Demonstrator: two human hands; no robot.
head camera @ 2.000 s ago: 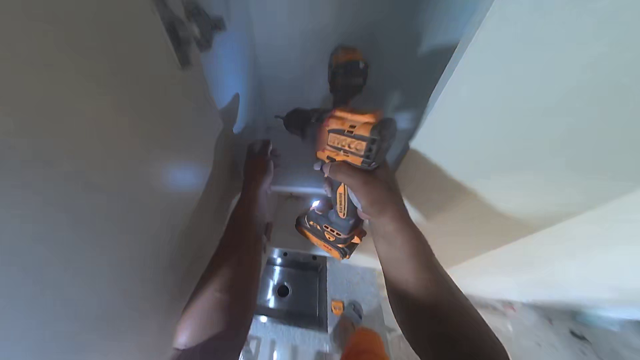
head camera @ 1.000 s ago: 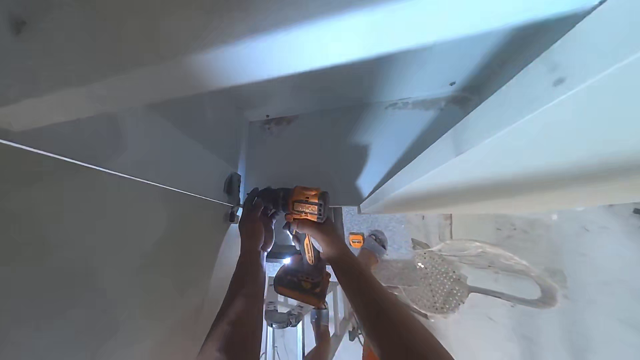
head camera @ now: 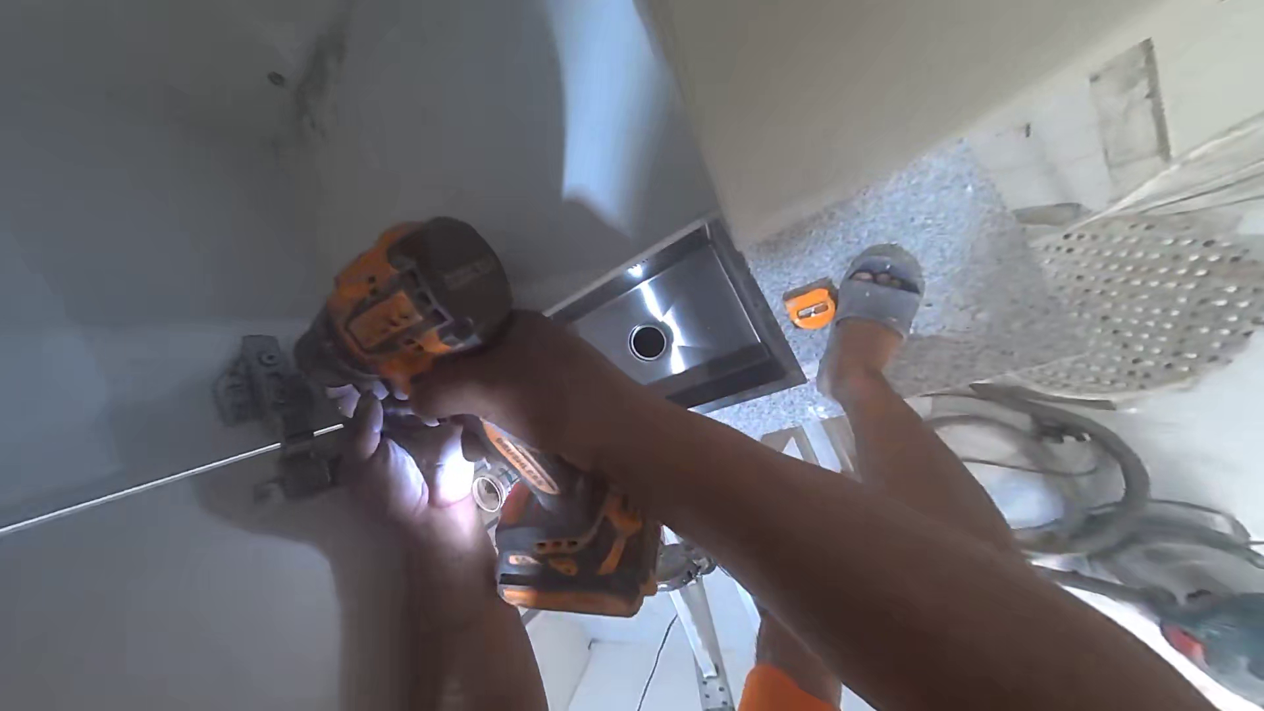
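An orange and black Ingco cordless drill (head camera: 415, 306) is gripped by its handle in my right hand (head camera: 494, 385), its front end pointing left at a metal cabinet hinge (head camera: 262, 380). The drill's lamp lights my left hand (head camera: 395, 464), whose fingers are at the hinge just below the drill's front; whether they pinch something small is hidden. The hinge sits at the joint between two pale cabinet panels (head camera: 148, 592), where a thin bright line of light runs to the left. The drill bit is out of sight behind the fingers and the drill body.
Below lie a stainless steel sink (head camera: 711, 296), an orange tape measure (head camera: 811, 307) and a sandalled foot (head camera: 882, 286) on a speckled counter (head camera: 899, 217). A metal ladder (head camera: 701, 632) stands underneath. Hoses (head camera: 1106, 474) and a green power tool (head camera: 1220, 632) are at the right.
The view has shifted a lot. Two seconds ago the left hand was apart from the drill; now it is close to the drill's front, at the hinge. The right hand has kept hold of the drill.
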